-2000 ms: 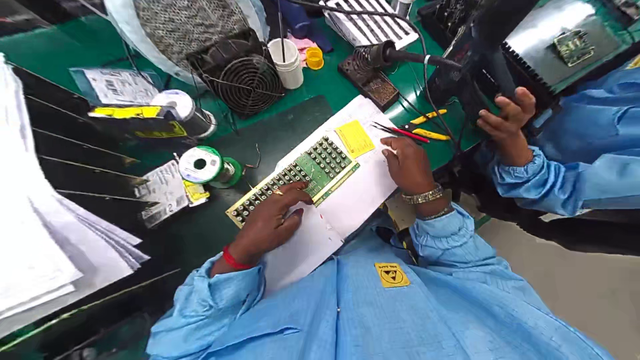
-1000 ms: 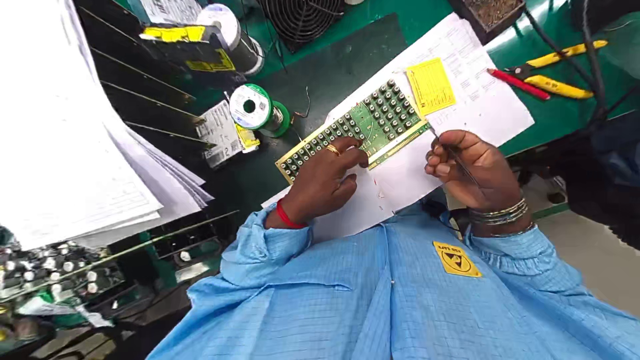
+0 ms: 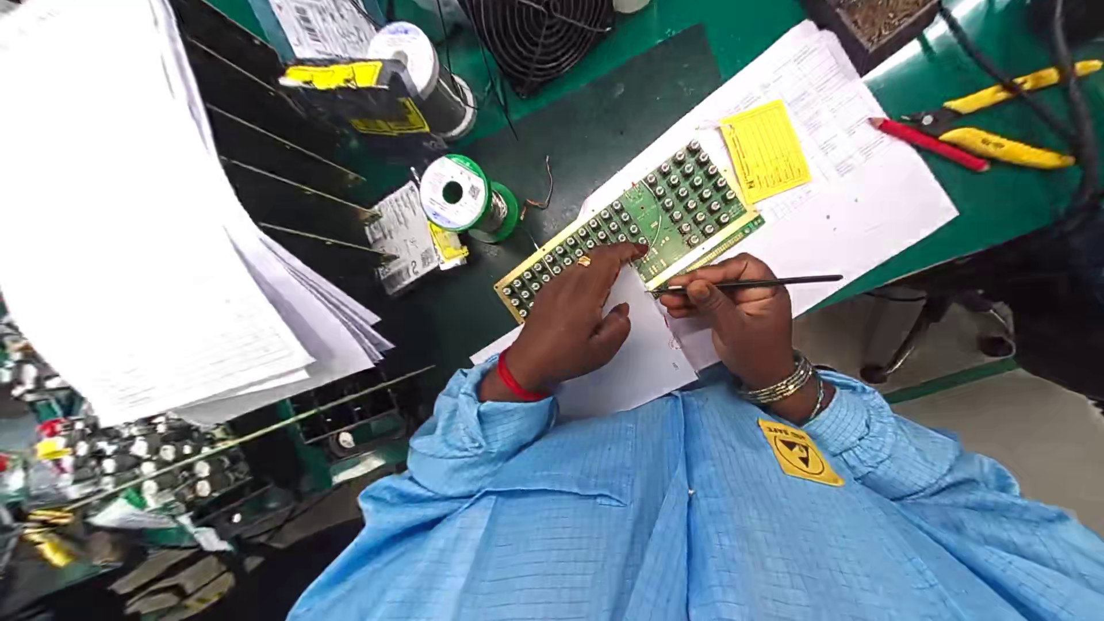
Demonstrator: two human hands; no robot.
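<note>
A green circuit board point(image 3: 642, 220) with rows of round black-and-silver components lies slanted on white printed sheets point(image 3: 871, 190). My left hand point(image 3: 578, 319) rests on the board's lower left part, index fingertip near its middle; whether it grips the board's edge is hidden. Between the thumb and fingers of my right hand point(image 3: 746, 315) is a thin dark pen-like tool point(image 3: 793, 280), its tip by the board's lower edge. A yellow printed slip point(image 3: 765, 151) lies at the board's upper right. Cutters with yellow handles point(image 3: 1005, 147) and a red pen-like item point(image 3: 931, 145) lie farther right.
A green solder spool point(image 3: 470, 198) stands left of the board, with a larger wire spool point(image 3: 427, 82) behind. Stacked papers point(image 3: 147, 224) lie over a black slotted rack point(image 3: 267, 155) at left. A black fan point(image 3: 539, 34) and a dark tray point(image 3: 880, 26) stand at the back.
Two seconds ago my right hand was near the red and yellow tools; it has moved to the board's lower edge and now holds the thin dark tool. The view has moved closer.
</note>
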